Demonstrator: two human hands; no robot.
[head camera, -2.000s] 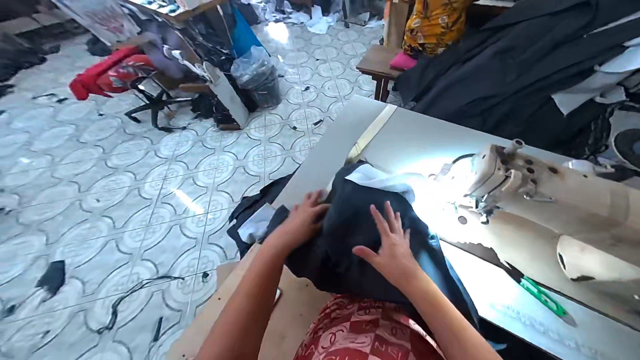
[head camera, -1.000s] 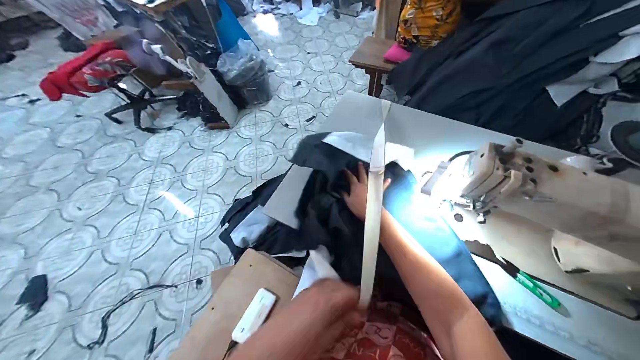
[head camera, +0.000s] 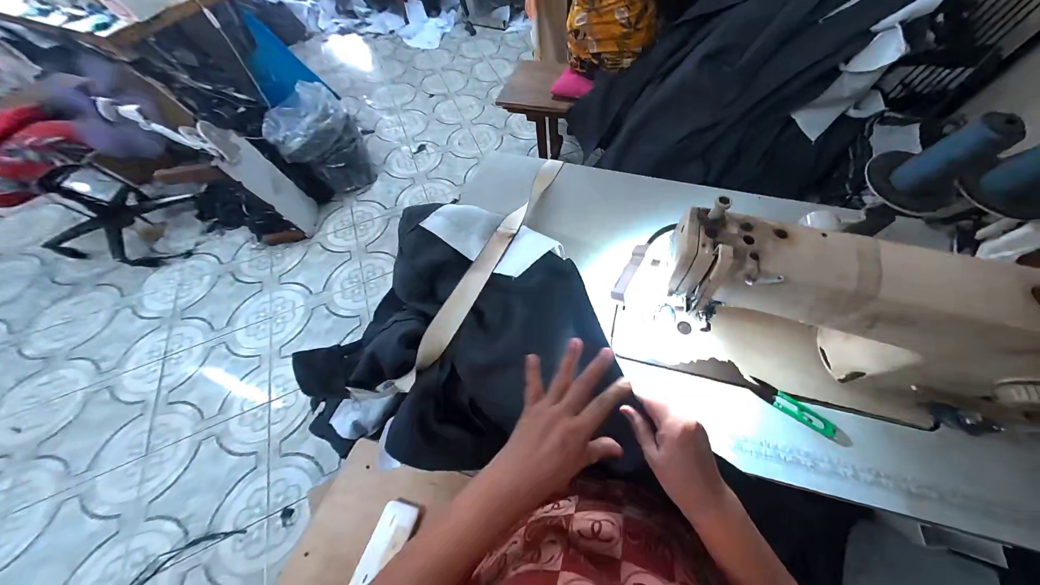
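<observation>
Black fabric (head camera: 520, 325) lies bunched over the near left end of the sewing table, with a white piece (head camera: 463, 231) at its far edge. A pale strip (head camera: 467, 301) runs diagonally across it. My left hand (head camera: 569, 406) rests on the cloth with fingers spread and holds nothing. Close beside it, my right hand (head camera: 670, 443) pinches the fabric's right edge between thumb and fingers. To the right stands an industrial sewing machine (head camera: 853, 276), its needle area (head camera: 691, 313) brightly lit. Green thread snips (head camera: 800, 413) lie in front of it.
A wooden board (head camera: 341, 504) at the near left carries a white object (head camera: 390, 536). Thread cones (head camera: 959, 162) stand at the right. Beyond the table (head camera: 780, 199) are a wooden bench (head camera: 532, 89) and a heap of black cloth (head camera: 699, 89). A bagged bin (head camera: 321, 134) stands on the tiled floor.
A second ago the strip was upright near my left hand; now it lies across the fabric. My left hand has moved onto the cloth, and my right hand has come back to the near right edge.
</observation>
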